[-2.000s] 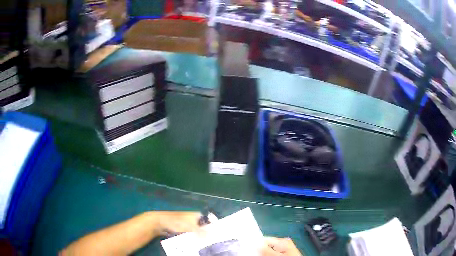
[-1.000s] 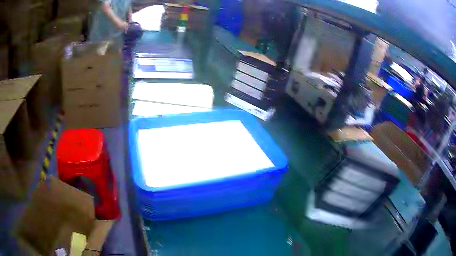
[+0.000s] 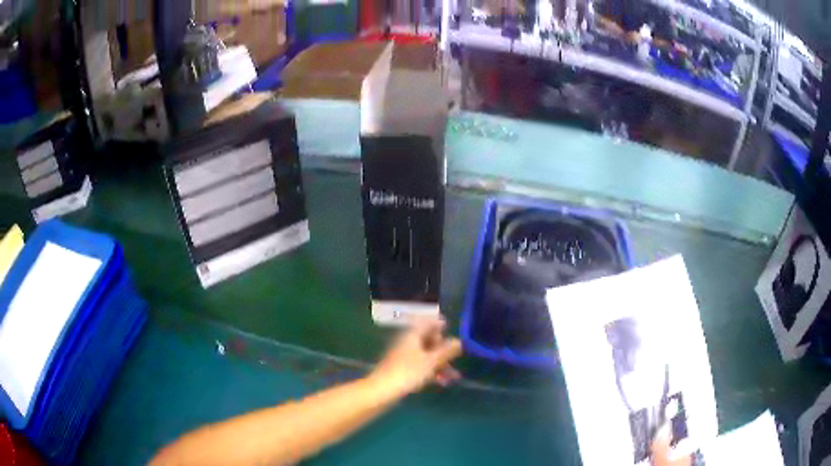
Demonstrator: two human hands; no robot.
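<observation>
My left hand (image 3: 419, 355) is blurred, with fingers apart and nothing visible in it, at the lower front edge of an upright black retail box (image 3: 403, 227) with its pale flap up. Whether it touches the box is unclear. My right hand (image 3: 670, 448), mostly cut off by the bottom edge, holds a white leaflet (image 3: 592, 364) with a dark print. A dark patch near my fingers may be print or a small card. The leaflet partly covers a blue-rimmed tray (image 3: 471, 309) with black headphones (image 3: 538, 250). White sheets (image 3: 752, 446) show at lower right.
Another black box with pale bars (image 3: 232, 196) stands left, and a smaller one (image 3: 50, 168) farther left. Stacked blue trays (image 3: 100, 337) are at the left edge. White boxes with headphone pictures (image 3: 797, 282) stand at the right edge. A raised pale green shelf (image 3: 629, 168) runs behind.
The view swung left to the stacked trays and red stool, then back to the boxes. Against two seconds ago, my left hand is off the leaflet near the box, and the leaflet is farther right.
</observation>
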